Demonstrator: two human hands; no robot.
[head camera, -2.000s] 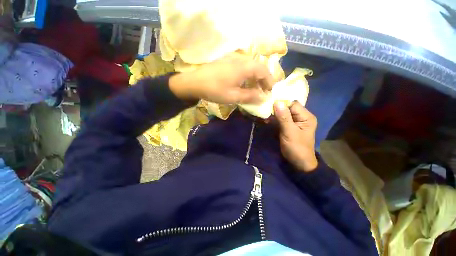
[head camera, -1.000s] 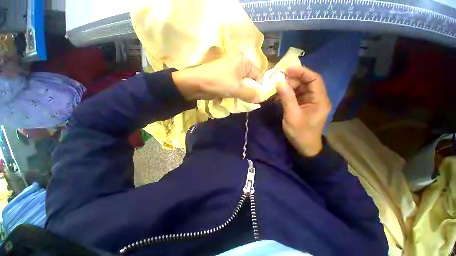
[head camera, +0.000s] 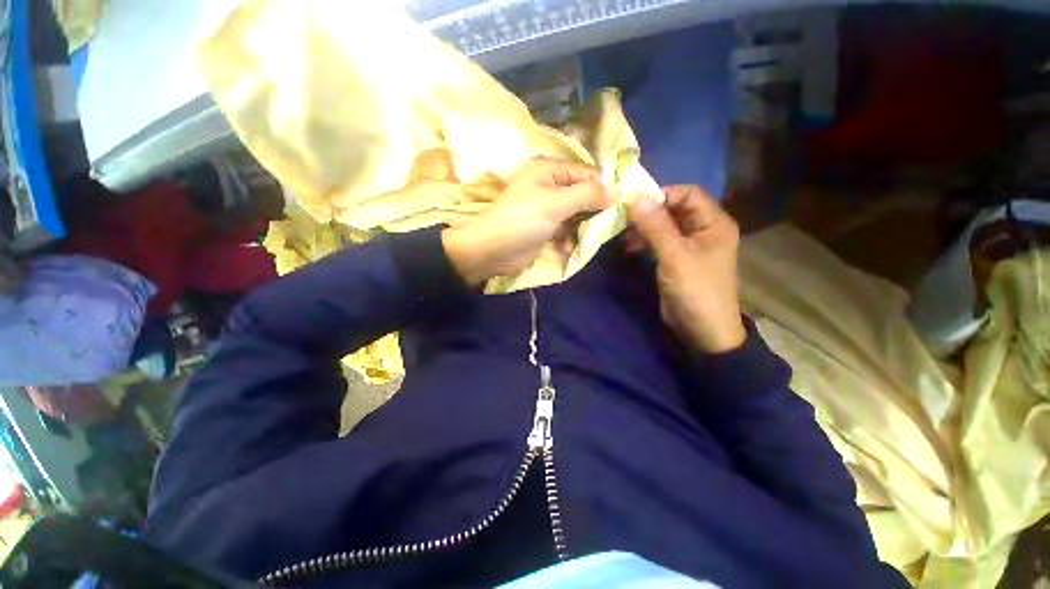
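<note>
A pale yellow garment piece hangs from the table edge down to my hands, very bright where light hits it. My left hand pinches its gathered end between thumb and fingers. My right hand pinches a small whitish edge of the piece, just right of my left fingertips. A short yellow flap stands up above the fingertips. The fingertips nearly meet, and the cloth folds partly hide them.
The table edge with a ruler strip crosses the top. More yellow cloth lies at the right, and crumpled yellow pieces lie behind my left arm. A lilac patterned cloth is at the far left.
The view has shifted, so the table edge sits higher. The garment piece now stretches to the upper left. The hands have turned the held edge, and the whitish strip shows between the fingertips.
</note>
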